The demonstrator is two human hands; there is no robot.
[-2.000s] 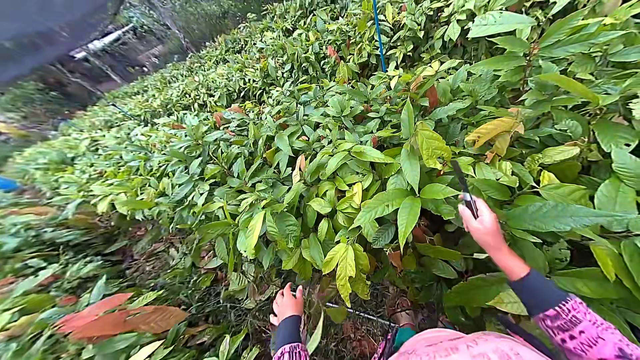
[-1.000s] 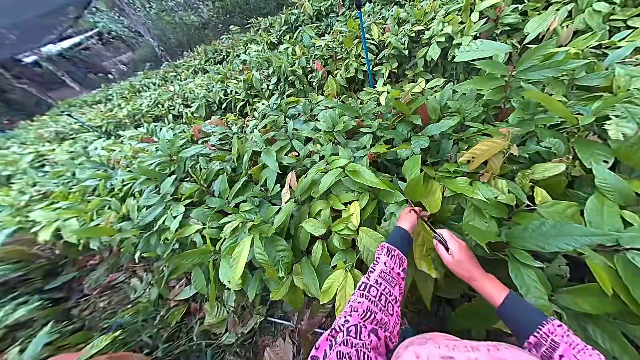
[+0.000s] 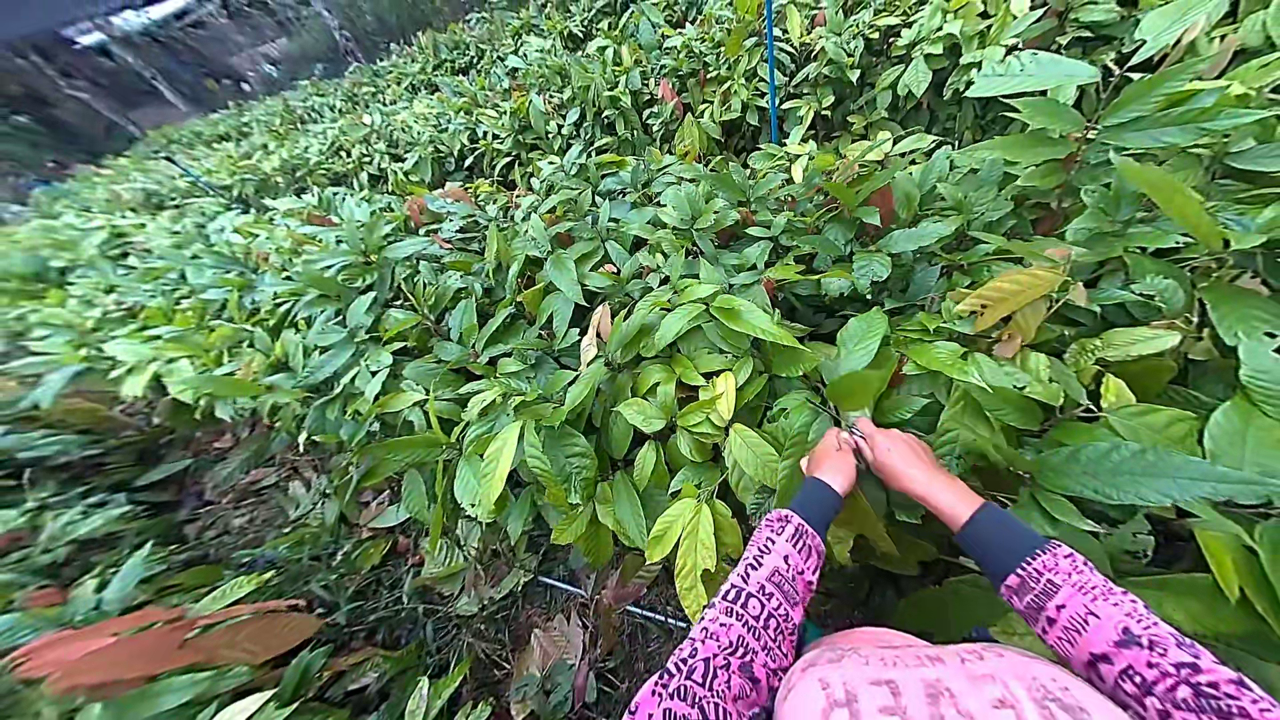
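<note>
My left hand [image 3: 832, 461] and my right hand [image 3: 893, 457] meet among the leafy seedlings [image 3: 690, 300], right of centre. The left fingers are closed at a plant stem, just below a broad green leaf [image 3: 862, 385]. A small dark tool [image 3: 856, 433], its kind unclear, shows at the right hand's fingertips, mostly hidden by the fingers. Leaves surround both hands, and yellowish leaves [image 3: 694, 555] hang below and left of them.
A blue pole [image 3: 771, 70] stands among the plants at the top. A thin pale pipe or rod [image 3: 612, 603] lies low near the ground. Large brown dry leaves [image 3: 165, 645] are at lower left. Dense foliage spreads on every side.
Two seconds ago my hands were apart, with a dark tool sticking up from the right one. The left hand has since come up and right to meet it, and they remain together.
</note>
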